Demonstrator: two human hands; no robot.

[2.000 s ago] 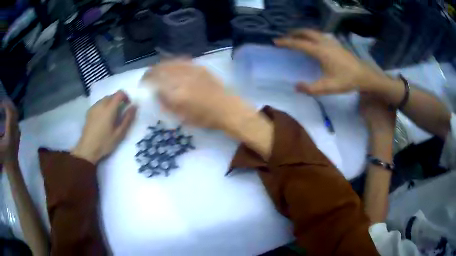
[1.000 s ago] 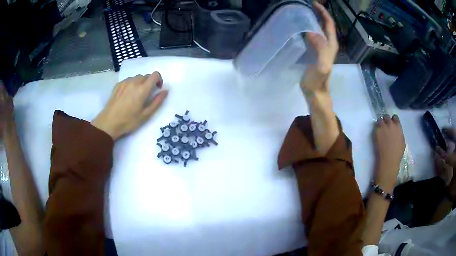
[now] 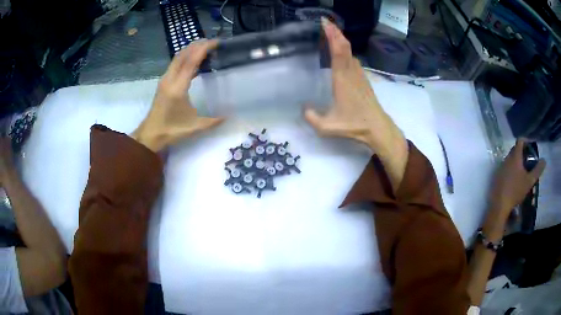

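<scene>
My left hand (image 3: 175, 101) and my right hand (image 3: 347, 92) hold an oblong housing (image 3: 264, 83) between them, one at each end. The housing has a translucent, blurred cover facing me and a black base on the far side with two bright reflections. It is raised above the white foam sheet (image 3: 270, 246). A loose cluster of small dark armed parts (image 3: 260, 164) with pale round centres lies on the sheet just below my hands.
A thin dark cable-like tool with a blue end (image 3: 449, 178) lies at right. A perforated black strip (image 3: 181, 27) and dark blocks (image 3: 390, 52) stand behind. A neighbour's hand (image 3: 517, 172) holds a dark part at right; another person's arm (image 3: 31, 215) is at left.
My left hand has moved from the sheet to the housing's left end. The housing has moved left and turned level between both hands. My view has shifted.
</scene>
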